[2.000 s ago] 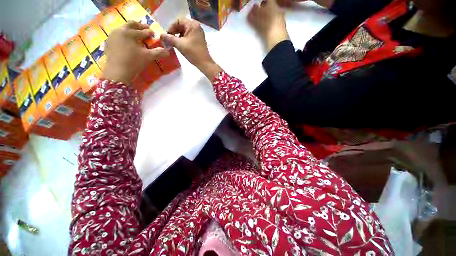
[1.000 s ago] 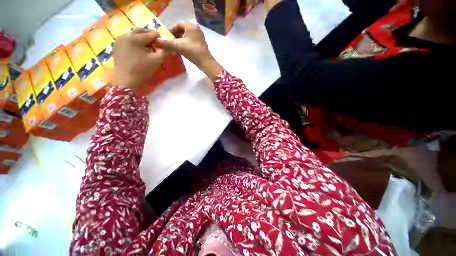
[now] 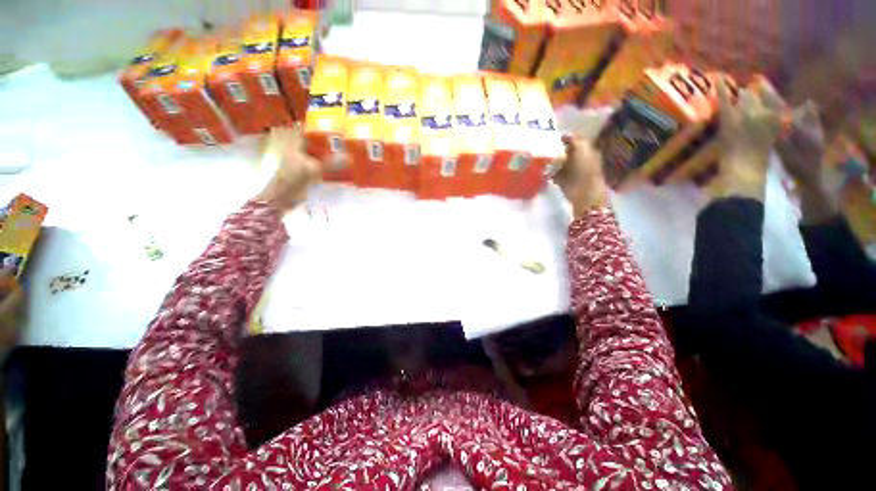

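Observation:
A row of several orange cartons [image 3: 437, 144] with yellow tops and dark bands stands side by side in front of me. My left hand [image 3: 291, 168] presses on the left end of the row. My right hand [image 3: 582, 165] presses on its right end, so the row is held between both hands. The fingers are partly hidden behind the cartons. Whether the row is lifted or rests on the table I cannot tell.
More orange cartons [image 3: 255, 81] stand behind at left. Dark-faced cartons [image 3: 639, 125] are at right, touched by another person's hand [image 3: 744, 129]. A strip [image 3: 514, 256] and dark specks [image 3: 69, 282] lie on the white tabletop. Another hand [image 3: 10, 307] and carton [image 3: 19, 228] show at far left.
My view has turned to face the table squarely. My hands have parted from their close pinch over the cartons and now hold a row at both ends. The other person's hands are on dark-faced cartons.

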